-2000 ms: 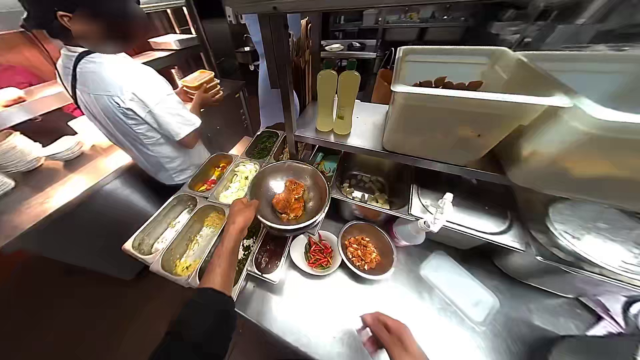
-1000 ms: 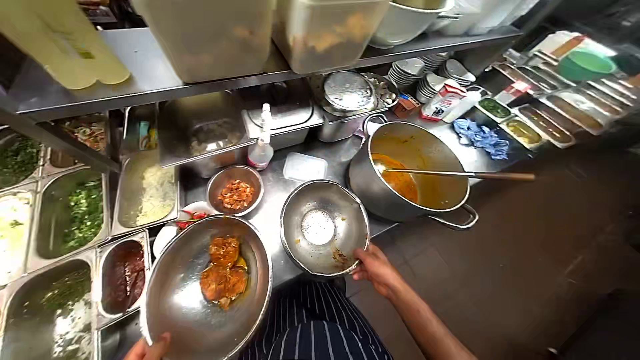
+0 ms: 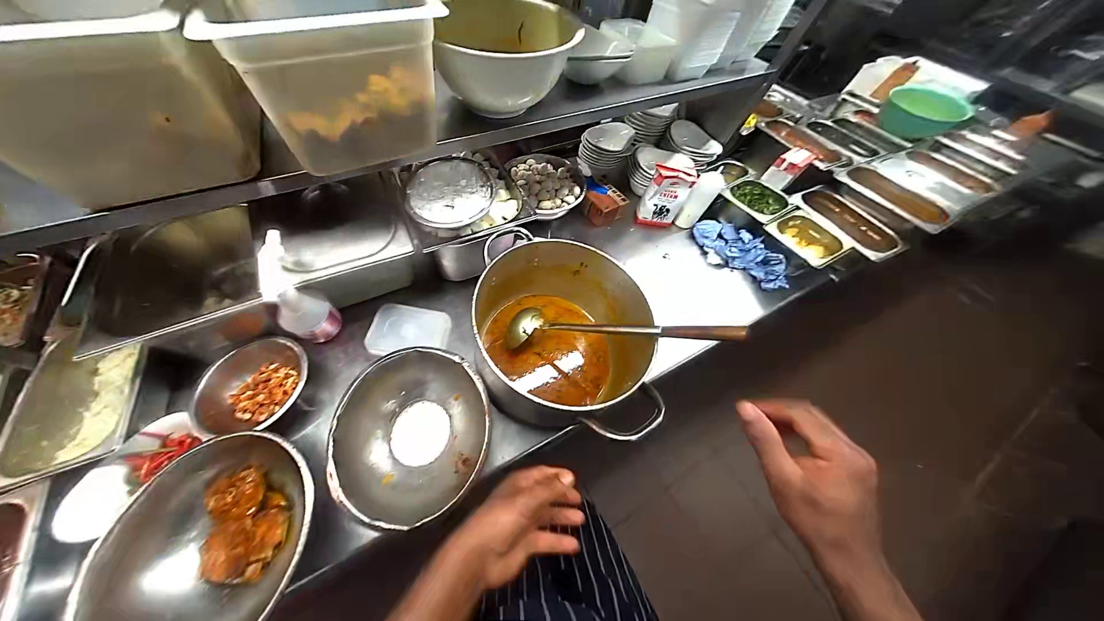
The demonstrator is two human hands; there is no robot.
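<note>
My left hand (image 3: 522, 526) is empty with its fingers apart, just below the counter edge and near a steel bowl (image 3: 408, 438) holding only bits of residue. My right hand (image 3: 815, 474) hangs empty over the floor, thumb apart from curled fingers, to the lower right of a large steel pot (image 3: 565, 332). The pot holds orange-brown liquid, and a ladle (image 3: 642, 330) rests in it with its wooden handle across the rim. At the lower left another steel bowl (image 3: 164, 552) holds pieces of sauced meat (image 3: 246, 524). A small bowl (image 3: 259, 392) contains chopped reddish pieces.
A plate of red chillies (image 3: 164, 455), a plastic lid or tub (image 3: 408, 329) and a spray bottle (image 3: 297, 302) stand nearby. The shelf (image 3: 466, 129) above carries large plastic tubs. Farther right are a crumpled blue cloth (image 3: 740, 252), a carton (image 3: 666, 194) and food trays (image 3: 849, 222).
My right hand has let go of the residue-marked bowl, and my left hand has let go of the bowl with the meat. The view has turned right.
</note>
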